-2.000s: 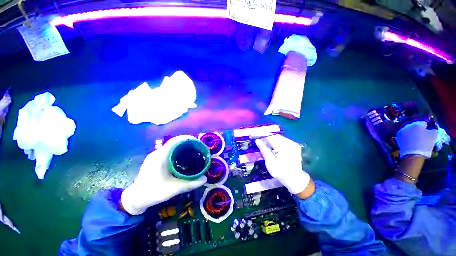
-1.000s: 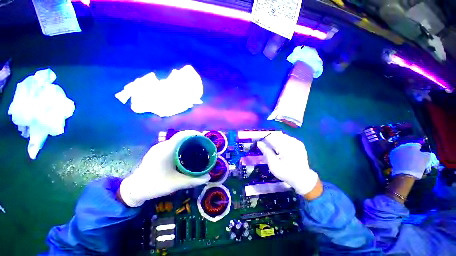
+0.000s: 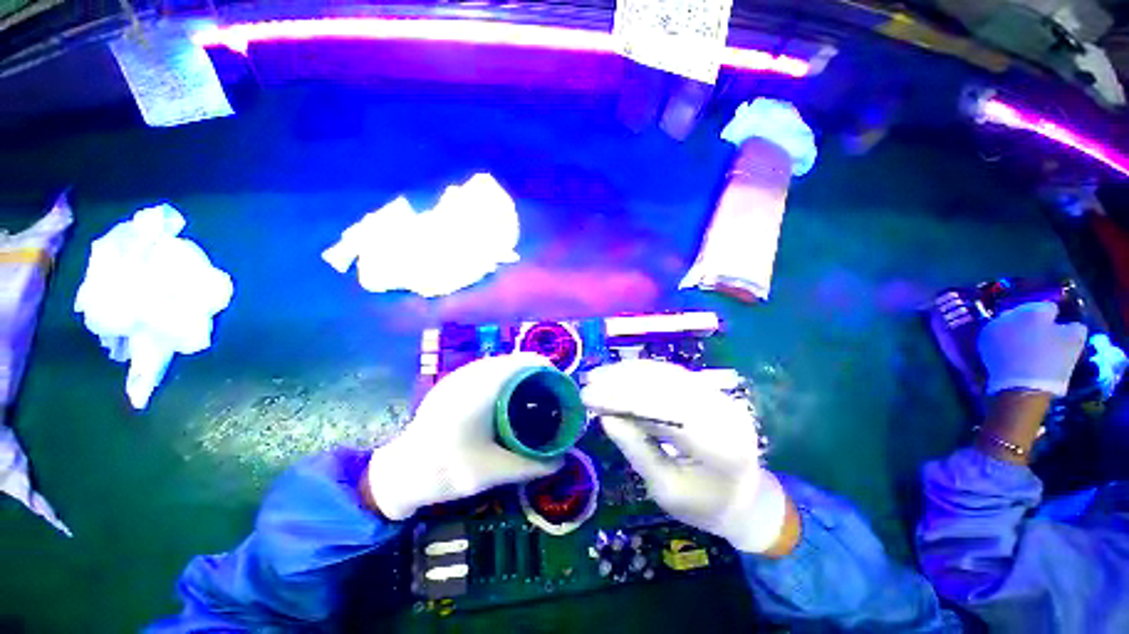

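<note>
My left hand, in a white glove, holds the green coating cup, tilted so its dark inside shows, above the circuit board. My right hand, also gloved, holds a thin stick, the coating brush, close to the right side of the cup. The brush tip is not clear. One toroidal inductor shows behind the cup and another in front of it. The hands hide the middle of the board. A yellow-topped transformer is near the board's front edge.
Crumpled cloths lie at the left and another cloth behind the board. A wrapped bundle lies at the back right. A white packet is at the left edge. A coworker's gloved hand is over another board at the right.
My right hand has moved left from over the heat sinks to beside the cup, with the brush across its fingers. The cup is tilted more. The view has shifted, showing more of the left packet.
</note>
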